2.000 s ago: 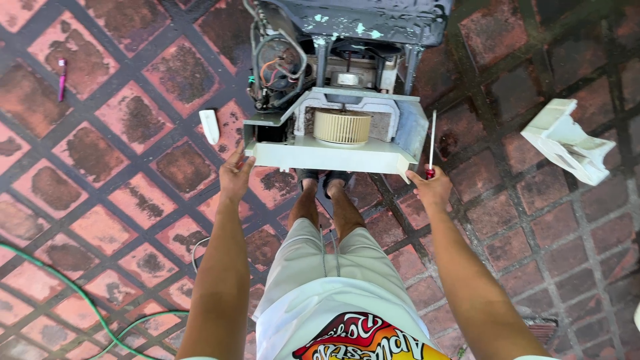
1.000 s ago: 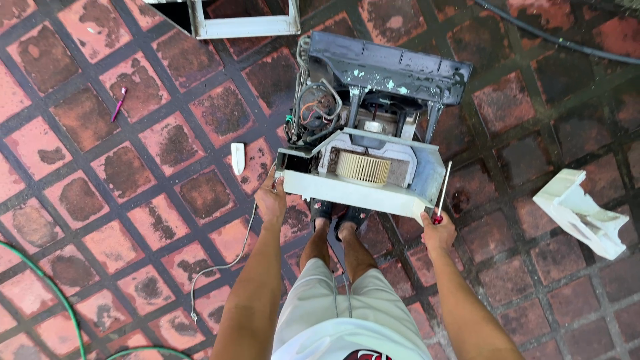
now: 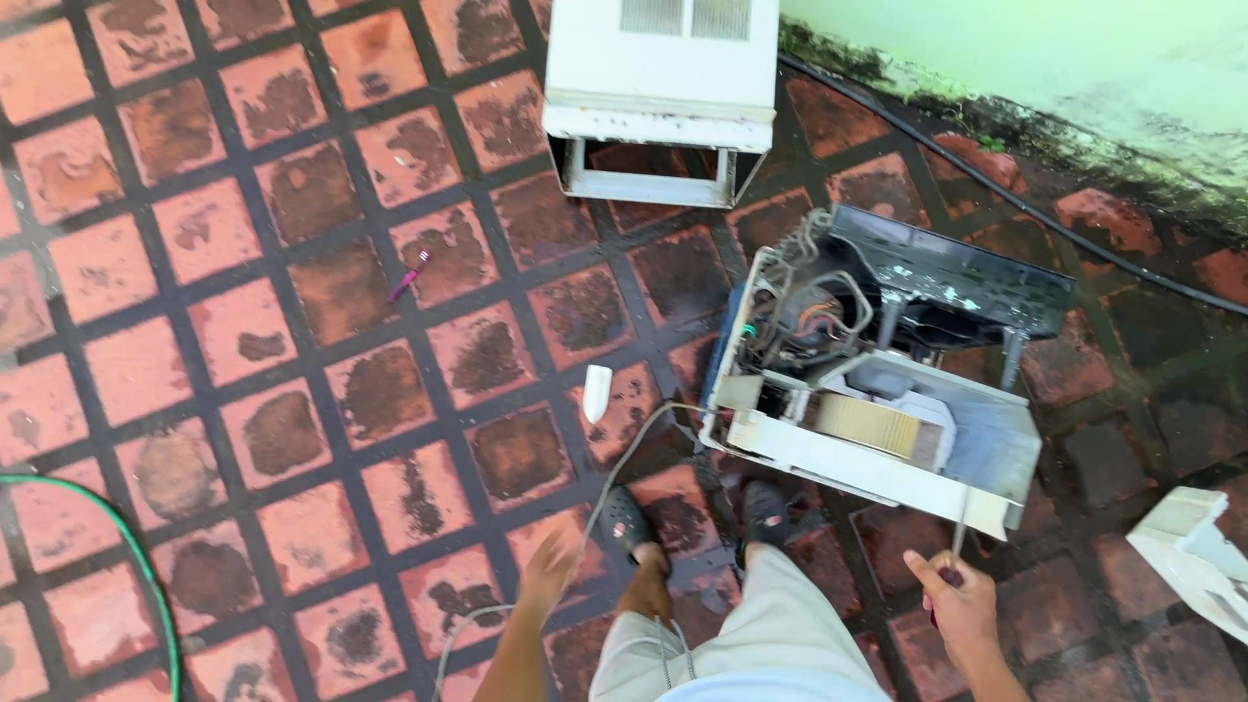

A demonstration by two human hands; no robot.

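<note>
The opened window air conditioner chassis (image 3: pixel 868 380) stands on the tiles before my feet, with its cream blower wheel (image 3: pixel 868 425), copper wiring and pipes exposed. My right hand (image 3: pixel 951 595) is closed round the handle of a screwdriver (image 3: pixel 960 526), whose metal shaft points up at the chassis's white front panel (image 3: pixel 838 463). My left hand (image 3: pixel 553 565) is blurred, off the chassis, beside the grey power cord (image 3: pixel 624 458); whether it touches the cord cannot be told. That cord runs from the left corner of the chassis.
A white metal casing (image 3: pixel 663 117) lies at the top. A white plastic piece (image 3: pixel 598 394) and a purple toothbrush (image 3: pixel 409 277) lie left, a white moulded part (image 3: pixel 1194 556) right. A green hose (image 3: pixel 146 565) crosses the lower left; a black hose (image 3: pixel 1024 205) runs near the green wall (image 3: pixel 1092 68).
Both hands have come off the chassis's front panel, which they held at its two ends. The screwdriver is still in my right hand. The view has swung, showing more casing and the wall.
</note>
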